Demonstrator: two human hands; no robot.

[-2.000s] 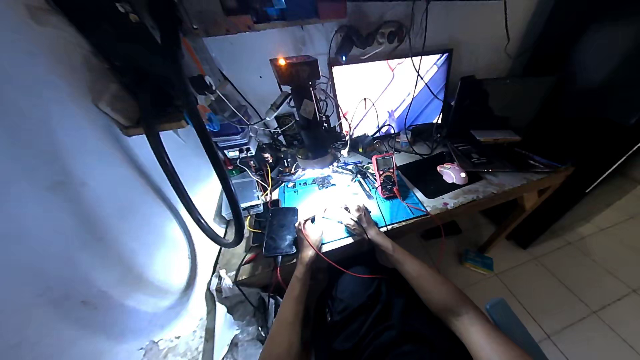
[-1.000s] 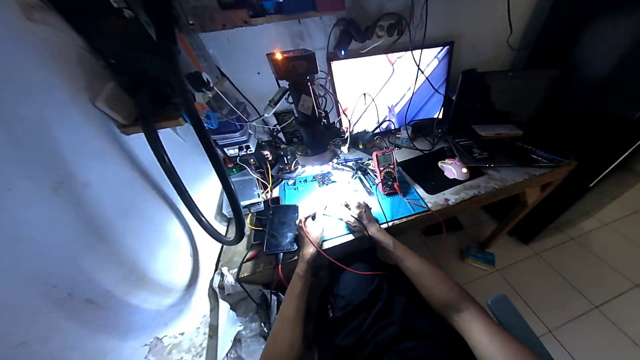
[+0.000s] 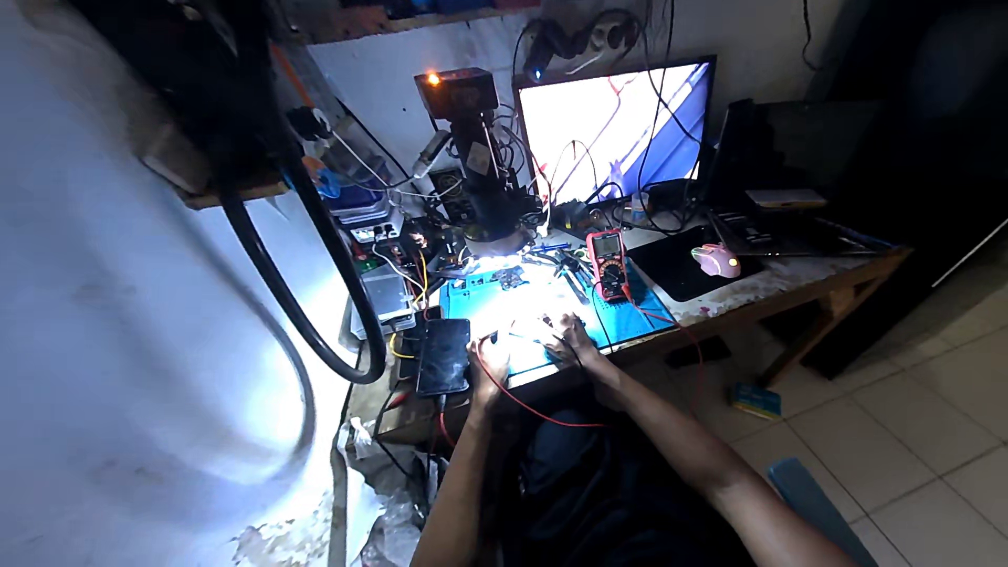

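Both hands rest at the near edge of a blue work mat (image 3: 472,303), under the glare of a lit microscope (image 3: 492,197). My left hand (image 3: 490,366) is beside a black phone or tablet (image 3: 443,357), with a red lead running from the fingers; the glare hides their exact grip. My right hand (image 3: 571,339) has a dark lead along it and bent fingers near a washed-out bright object; what it holds cannot be told. A red multimeter (image 3: 608,266) lies on the mat's right part, with hand tools (image 3: 573,282) to its left.
A lit monitor (image 3: 618,130) stands at the back. To the right are a pink mouse (image 3: 716,260) on a black pad (image 3: 681,283) and a dark laptop (image 3: 787,232). Plastic boxes (image 3: 383,299) and wires crowd the left. A thick black cable (image 3: 358,315) hangs in front of the wall.
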